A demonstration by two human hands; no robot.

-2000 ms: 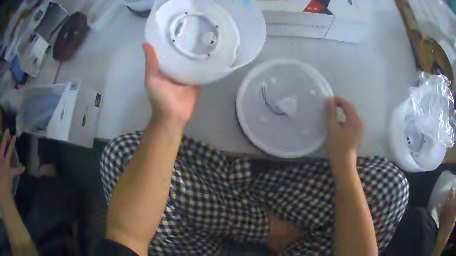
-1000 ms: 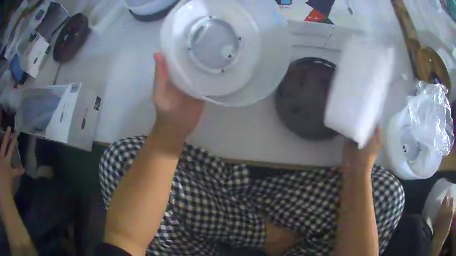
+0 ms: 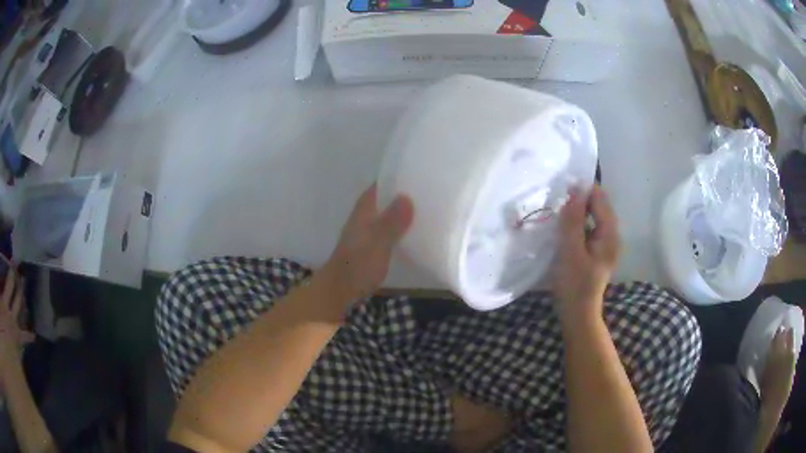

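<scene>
A deep white housing (image 3: 442,168) is held on its side above the table, its round face turned to the right. The white round tray (image 3: 508,252) shows at that face, with a thin wire lead (image 3: 536,214) near its centre. My left hand (image 3: 367,243) grips the housing's left side. My right hand (image 3: 585,243) is at the tray side, fingers near the wire; whether it grips the wire or the rim I cannot tell. A sliver of a dark disc shows behind the housing's right edge; the rest is hidden.
A printed carton (image 3: 433,57) lies at the back. An open small carton (image 3: 128,226) and a brown disc (image 3: 98,91) are left. A white housing (image 3: 676,243) with a clear plastic bag (image 3: 747,199) is right. A yellow-brown disc (image 3: 742,102) lies beyond. Other people's hands show at both edges.
The housing has come down and turned onto its side. The white tray, lifted off the dark disc by my right hand, is now at the housing's open face. Both hands have come together.
</scene>
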